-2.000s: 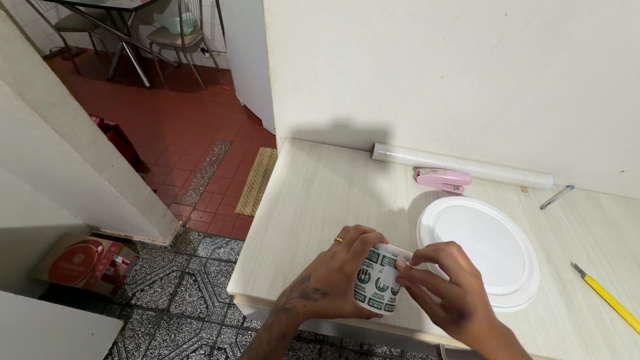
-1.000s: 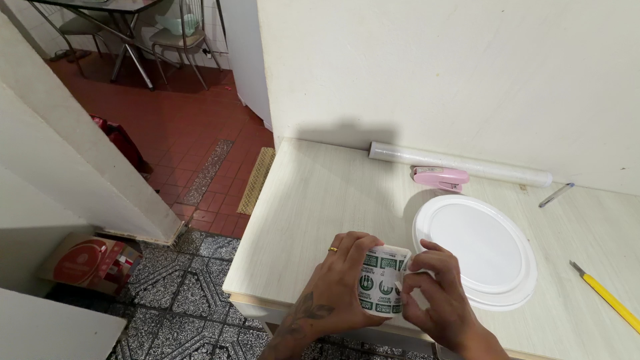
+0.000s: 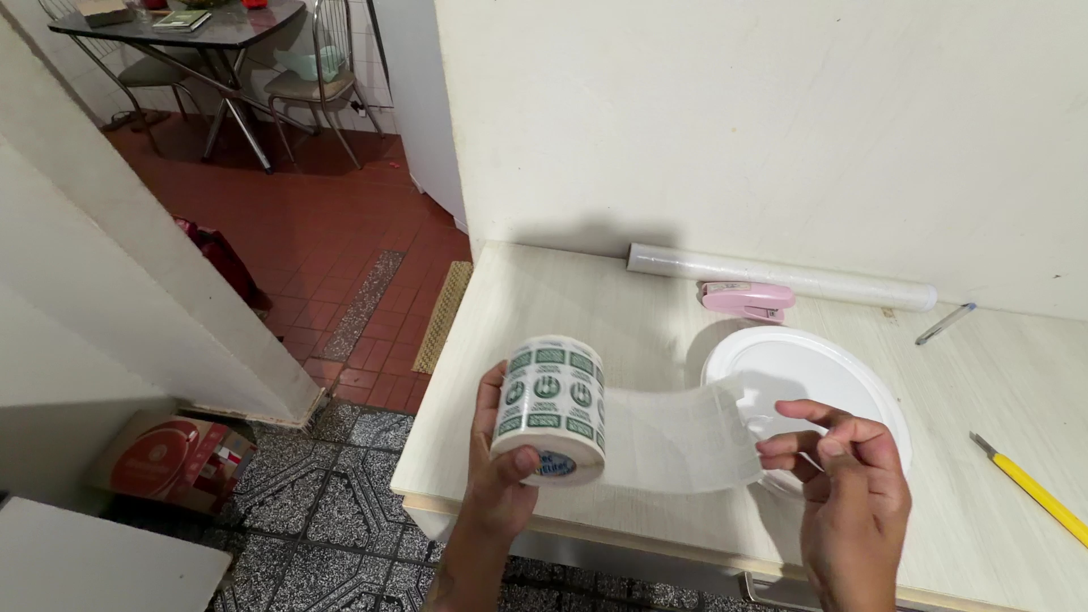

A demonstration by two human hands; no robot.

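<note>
My left hand [image 3: 501,463] grips a roll of printed labels [image 3: 552,399], white with green marks, its flat end tilted toward me. From the roll a strip of translucent backing [image 3: 680,438] stretches to the right. My right hand [image 3: 841,476] is at the strip's free end, fingertips touching its edge. Under that hand and the strip's end lies a round white plastic lid [image 3: 799,365], partly hidden. Behind the lid are a pink stapler [image 3: 748,299] and a roll of clear film [image 3: 782,276]. A pen [image 3: 945,324] and a yellow utility knife [image 3: 1041,500] rest at the right.
The light wood-look counter [image 3: 977,408] meets a white wall behind and has a drawer handle [image 3: 761,591] at its front. A cardboard box [image 3: 166,463] sits on the floor at left. Farther back are a dark table [image 3: 178,30] and metal chairs [image 3: 310,85].
Both hands were close together at the label roll; now my right hand is farther right, and a long translucent strip extends between the roll and it.
</note>
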